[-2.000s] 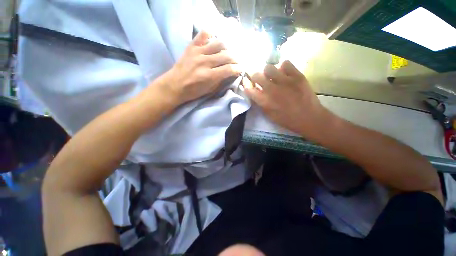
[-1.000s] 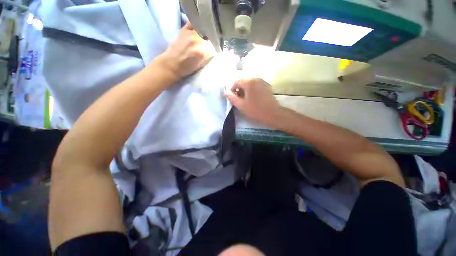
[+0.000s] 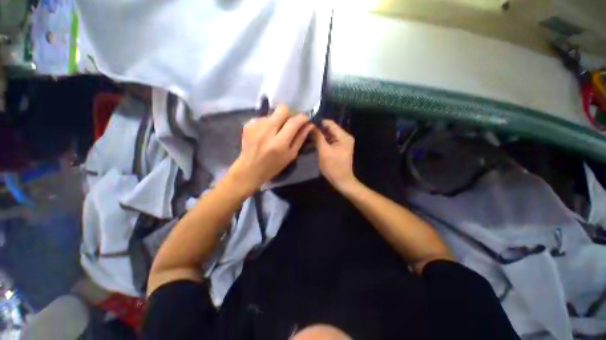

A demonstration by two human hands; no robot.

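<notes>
The light grey fabric lies over the table and hangs over its front edge, with a narrow dark strip along its right side. My left hand pinches the lower right corner of this fabric just below the table edge. My right hand is close beside it, fingertips together at the same corner and the dark edge. What lies between the fingertips is too small to tell. The needle is out of view.
The green rounded table edge runs to the right. Red-handled scissors lie at the table's right end. Grey bundles with dark lines lie below on the left and right. A printed plastic packet is at upper left.
Both hands have moved from beside the needle down to the table's front edge, with the fabric's corner. The view has tilted down, so the machine head and its screen have left the picture.
</notes>
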